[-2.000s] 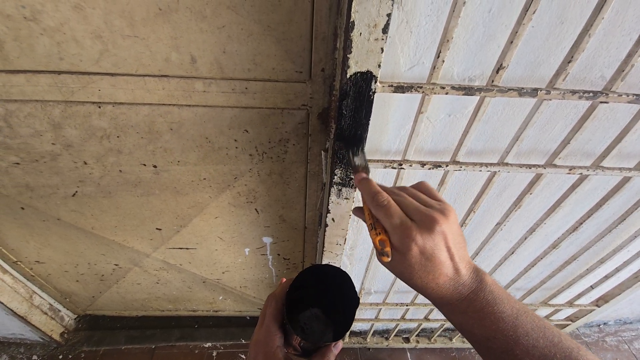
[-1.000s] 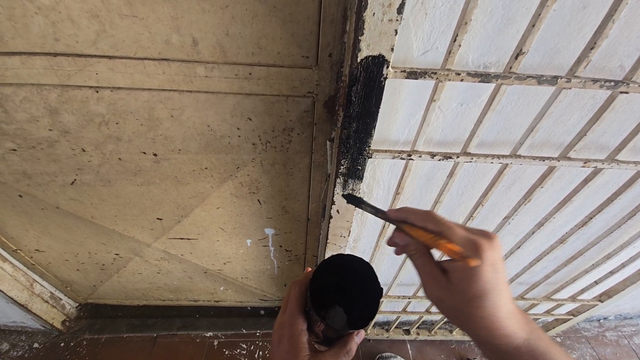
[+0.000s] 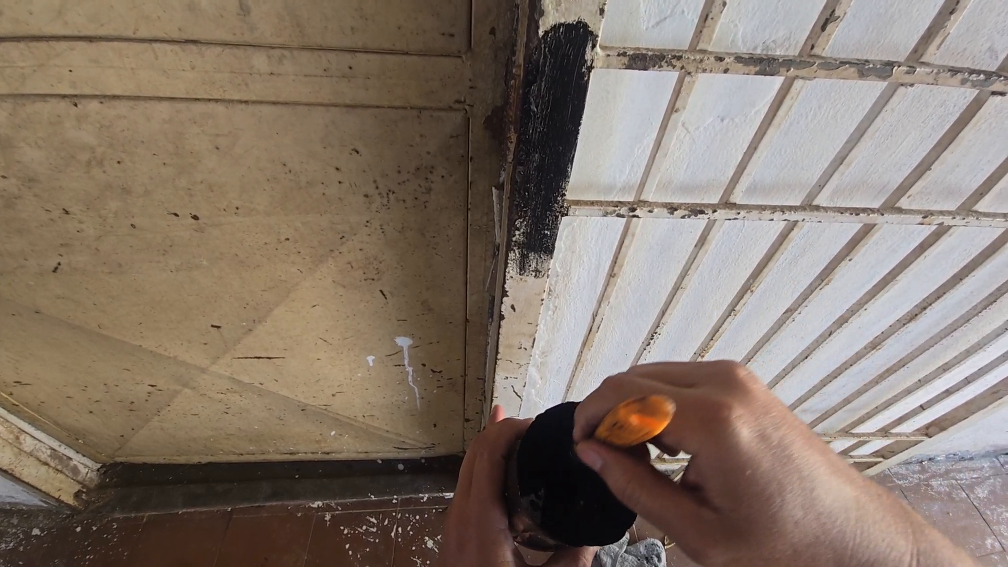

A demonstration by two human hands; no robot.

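My left hand is wrapped around a cup of black paint at the bottom centre. Above the cup, my right hand grips a paintbrush by its orange handle; the bristles are hidden at the cup. A vertical metal frame post rises behind the hands, cream-coloured with chipped paint. Its upper part bears a wet-looking black painted patch with a streaky lower end.
A stained beige metal door panel fills the left. Rusty cream metal bars stand before a white wall on the right. Below lies a paint-spattered reddish tiled floor, with a grey cloth-like thing beneath the hands.
My right hand has moved the brush from the post down to the cup. Two seconds ago its bristles were on the black patch. My left hand still holds the cup.
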